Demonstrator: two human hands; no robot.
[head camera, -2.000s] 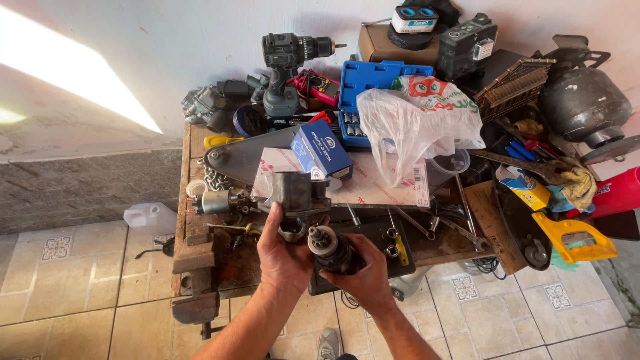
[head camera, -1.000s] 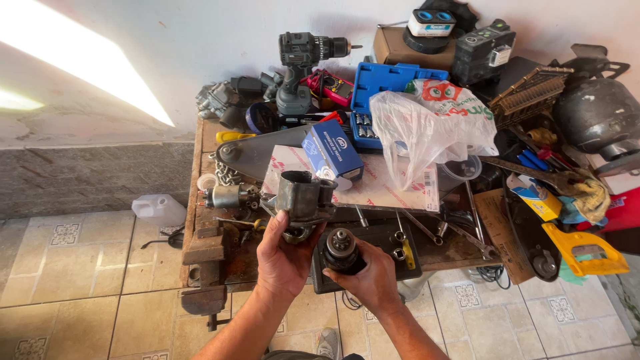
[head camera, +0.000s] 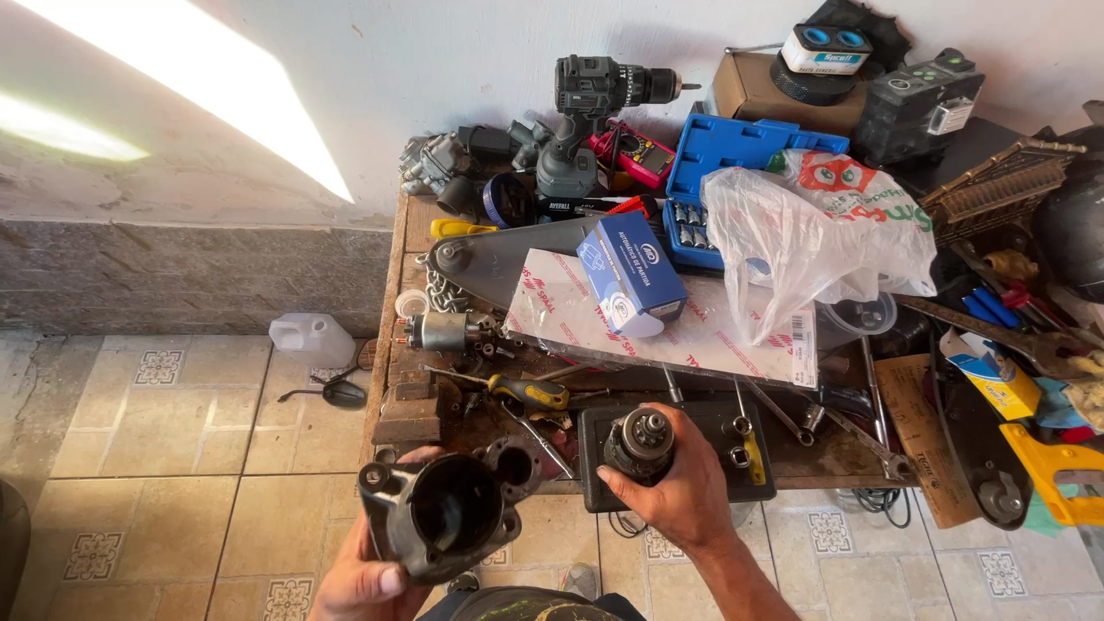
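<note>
My left hand (head camera: 371, 569) holds a dark cast-metal starter motor housing (head camera: 448, 509), its wide round opening facing up at me, with a smaller bore at its upper right. To the right, my right hand (head camera: 681, 483) grips a dark cylindrical starter motor part with a pinion gear (head camera: 647, 434) on its upper end. The two pieces are apart. Beneath the right hand lies a black plastic case (head camera: 595, 423) at the bench's front edge. A starter solenoid (head camera: 442, 331) lies on the left of the bench, near a yellow and black screwdriver (head camera: 535, 392).
A bench vise (head camera: 410, 414) sits at the bench's left front corner. Behind are a blue box (head camera: 634, 267), a cordless drill (head camera: 573, 129), a blue socket set case (head camera: 724, 155) and a plastic bag (head camera: 811, 233). Wrenches (head camera: 862, 444) and a yellow-handled saw (head camera: 1044, 474) lie right.
My left hand has moved left and down with the housing, away from my right hand. The housing has turned so its wide opening faces the camera.
</note>
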